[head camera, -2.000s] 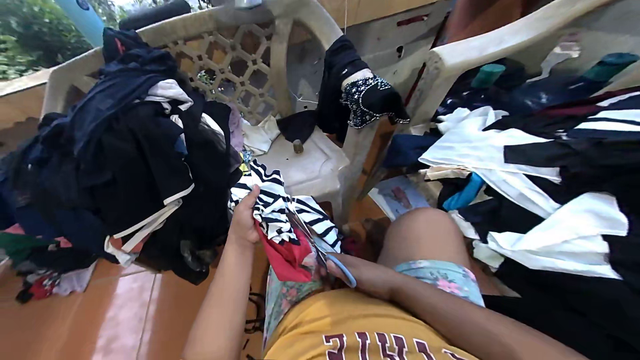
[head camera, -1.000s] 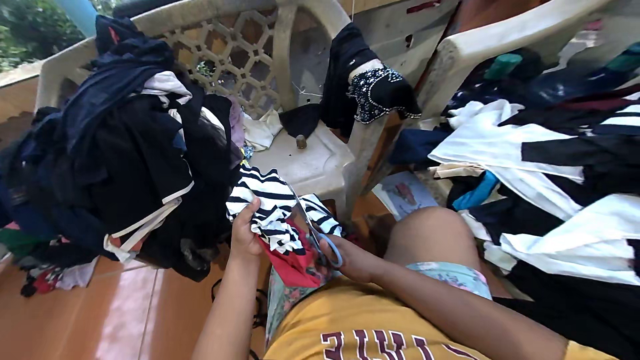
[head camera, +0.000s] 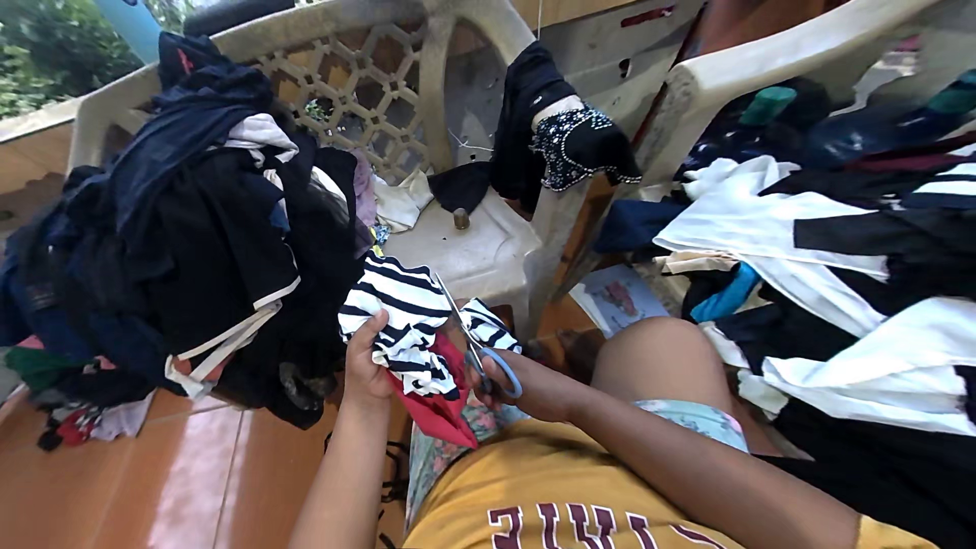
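My left hand (head camera: 370, 358) grips a bunched piece of black-and-white striped fabric (head camera: 396, 293) over my lap. Scissors (head camera: 488, 358) with blue handles are in my right hand (head camera: 507, 385), their blades pointing up and away beside the cloth. Red fabric (head camera: 442, 412) hangs below the stripes, between my hands. Another striped portion (head camera: 488, 324) shows on the far side of the blades; whether it joins the held piece, I cannot tell.
Dark clothes (head camera: 213, 236) are heaped on the left over a plastic chair (head camera: 488, 244). A black beaded garment (head camera: 583, 145) hangs over its armrest. On the right, black and white fabrics (head camera: 823, 229) lie by another chair (head camera: 762, 38). Orange tiles (head camera: 122, 488) form the floor.
The scissors and my right hand have shifted relative to the cloth, and more of the blades shows now than two seconds ago. My left hand still holds the striped fabric.
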